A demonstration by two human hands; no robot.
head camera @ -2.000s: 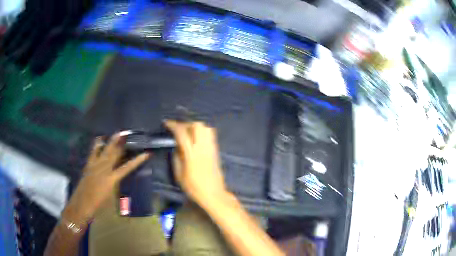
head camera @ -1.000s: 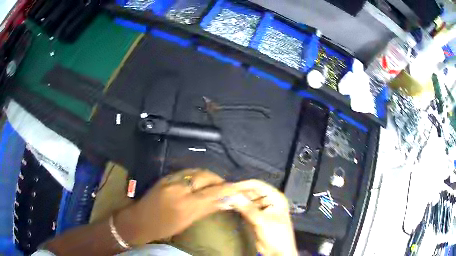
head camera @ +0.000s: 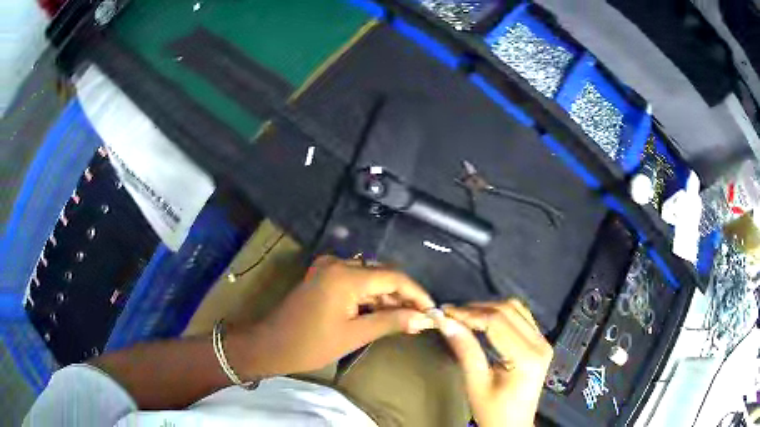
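My left hand (head camera: 358, 308) and my right hand (head camera: 500, 350) meet over the lap, fingertips together, pinching a small whitish piece (head camera: 437, 314) between them. Most of the piece is hidden by the fingers. Beyond them, a black lever handle (head camera: 442, 218) with a round hub lies on the black mat. Small white strips (head camera: 436, 247) lie near the handle. Pliers (head camera: 508, 193) with thin dark handles lie open farther back.
A lock panel (head camera: 582, 334) lies at the right of the mat, beside thin rings (head camera: 635, 304) and white pins (head camera: 595, 387). Blue bins (head camera: 598, 108) line the far edge. A blue crate (head camera: 167, 292) holding black panels stands at the left.
The handle held between both hands two seconds ago now lies on the mat. The hands moved down over the lap and pinch a small piece. The view has turned, showing more of the crate.
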